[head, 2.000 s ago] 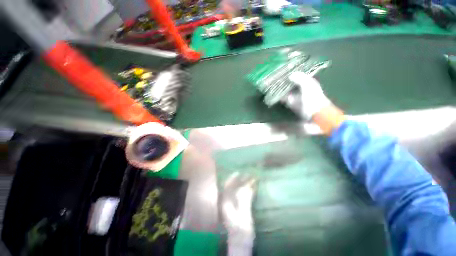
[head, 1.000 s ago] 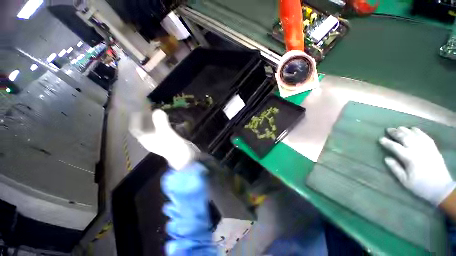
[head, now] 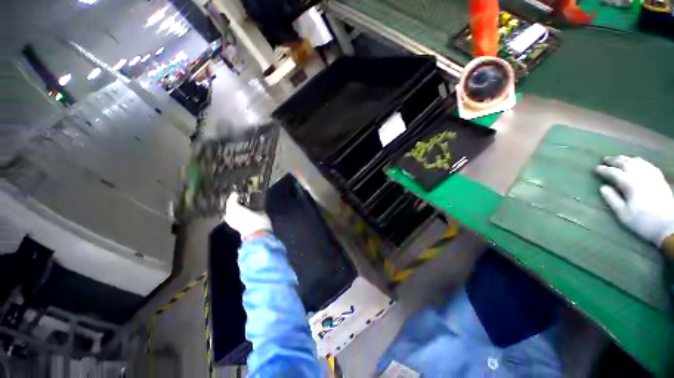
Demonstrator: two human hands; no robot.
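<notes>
My left hand [head: 245,215], in a white glove, grips the near edge of a flat dark board carrier [head: 225,168], held in the air at the left. The carrier shows green and pale parts; its far left part is blurred. My right hand [head: 637,193], also gloved, lies on the grey-green work mat [head: 565,196] with fingers a little apart and nothing seen in it. Its wrist meets the right edge of the picture.
A large black tote [head: 355,107] stands on a stack beside the bench. A second black tote [head: 307,244] is low down at left. A shallow tray [head: 473,139] holds yellow-green pieces by a tape roll [head: 485,80]. Another board carrier [head: 543,63] sits by the orange-red post [head: 484,28].
My left hand has taken hold of the board carrier, which is now above the floor, left of the stacked totes. My right hand remains on the mat. The view has shifted left.
</notes>
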